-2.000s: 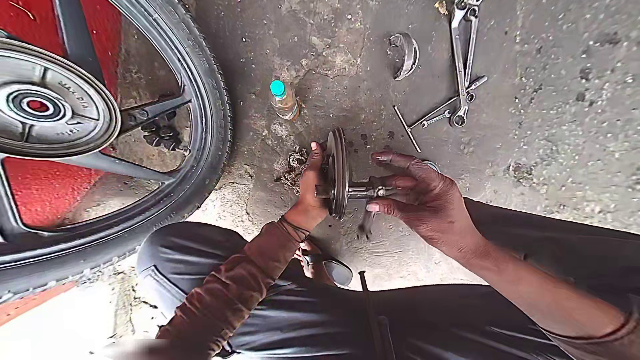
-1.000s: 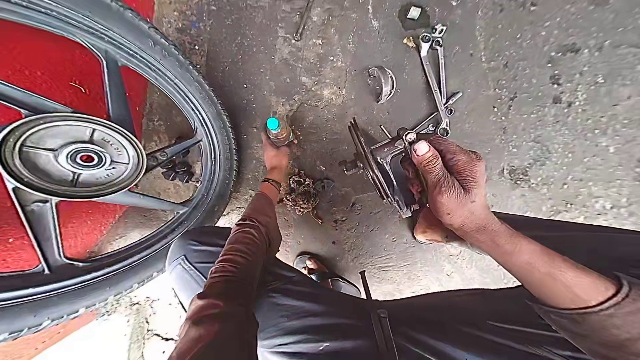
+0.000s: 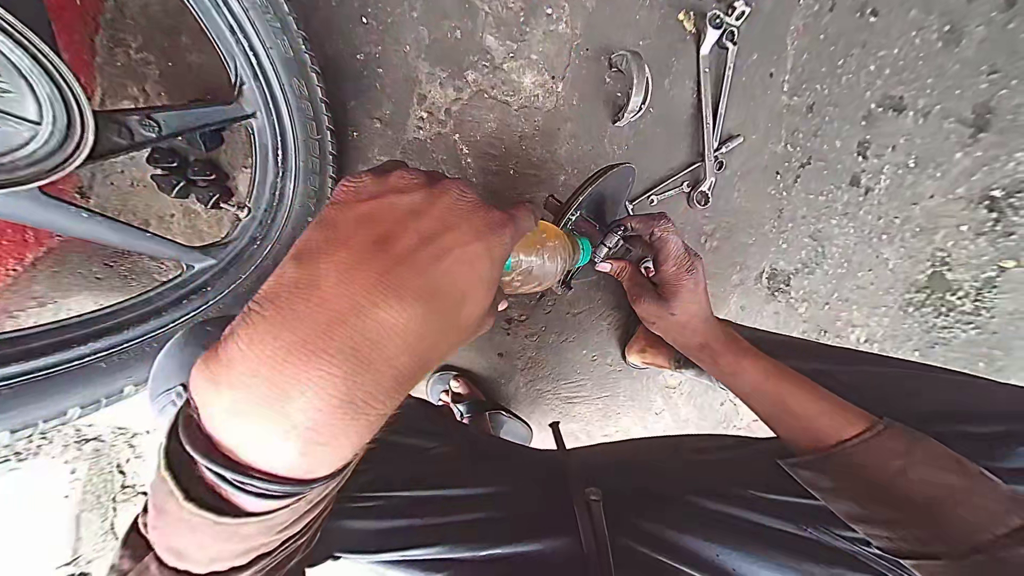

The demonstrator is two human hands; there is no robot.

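Note:
My left hand (image 3: pixel 400 264) is closed around a small clear plastic bottle (image 3: pixel 538 258) of amber liquid. The bottle lies tilted toward the right, its green cap end touching or close to a small metal part (image 3: pixel 611 243). My right hand (image 3: pixel 660 276) pinches that part between thumb and fingers. Just behind the bottle is a round metal brake plate (image 3: pixel 600 192), partly hidden by the bottle and hands; whether the small part is joined to it cannot be told. My left fingers are mostly hidden behind the back of the hand.
A spoked motorcycle wheel with tyre (image 3: pixel 300 152) fills the left side, with black rubber pieces (image 3: pixel 192 176) seen between its spokes. A curved brake shoe (image 3: pixel 634 88) lies on the concrete floor, left of several wrenches (image 3: pixel 707 104). A sandalled foot (image 3: pixel 480 408) is below.
My left hand held the brake plate, then reached the bottle standing on the floor, and has now brought it right, to the small part at my right hand.

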